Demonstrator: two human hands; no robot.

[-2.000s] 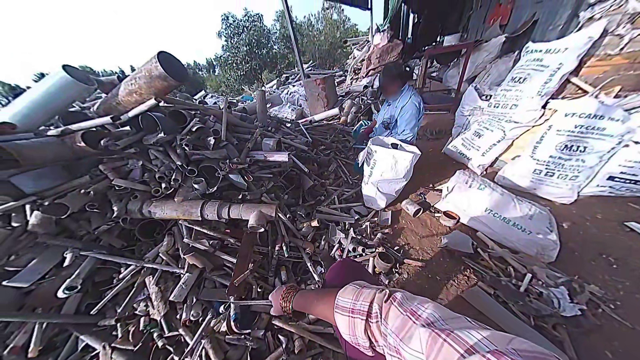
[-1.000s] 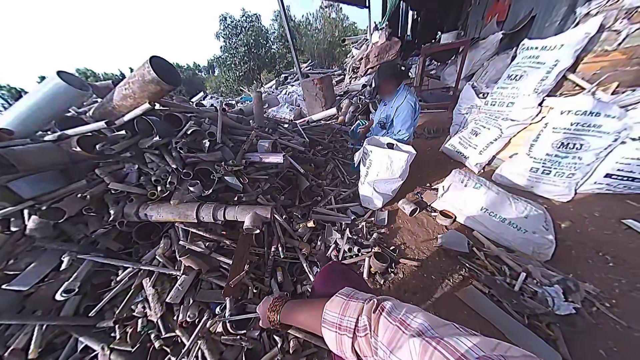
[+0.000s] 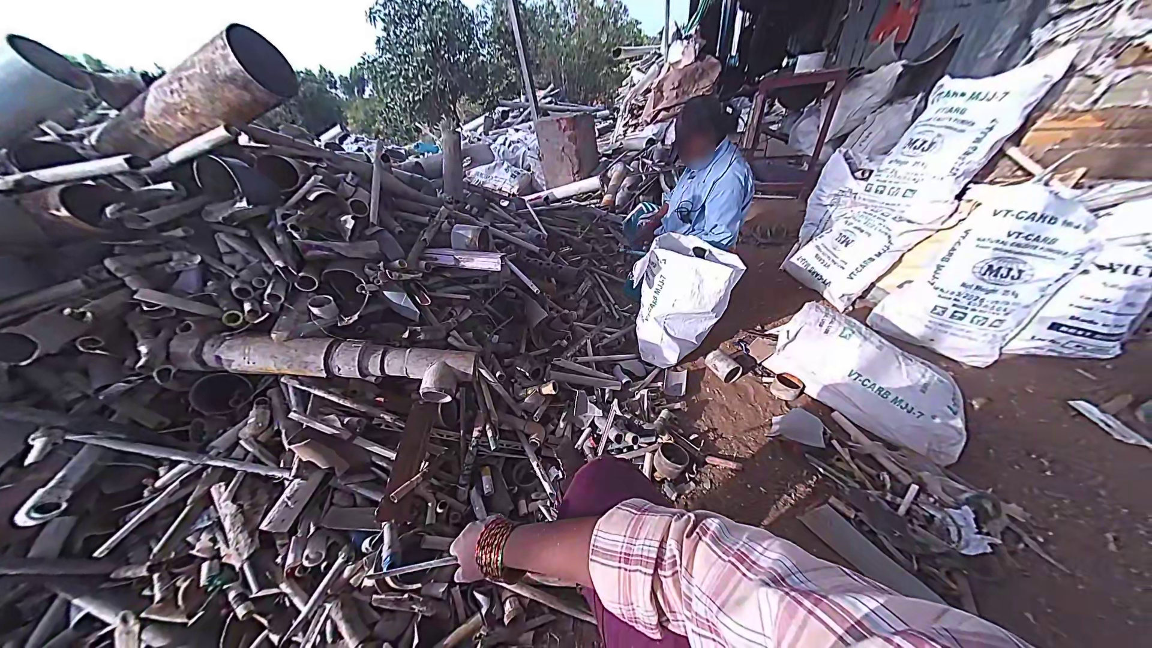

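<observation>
My right hand [image 3: 468, 549], with red and gold bangles at the wrist, reaches in from the lower right in a plaid sleeve. Its fingers are closed on one end of a thin grey rod [image 3: 414, 567], which points left over the scrap. Beneath and around it lies a large heap of cut plastic pipe pieces [image 3: 351, 504]. A flat brown strip [image 3: 409, 463] leans just above the hand. Farther up, a thick grey pipe with an elbow [image 3: 360, 357] lies across the heap. My left hand is not in view.
A person in a blue shirt [image 3: 715, 193] sits beyond the heap behind an open white sack [image 3: 679, 301]. A full white sack [image 3: 873, 382] lies at the right, with several more [image 3: 990, 270] behind. Wide pipes [image 3: 202, 85] jut out at upper left. Loose strips [image 3: 864, 549] lie at lower right.
</observation>
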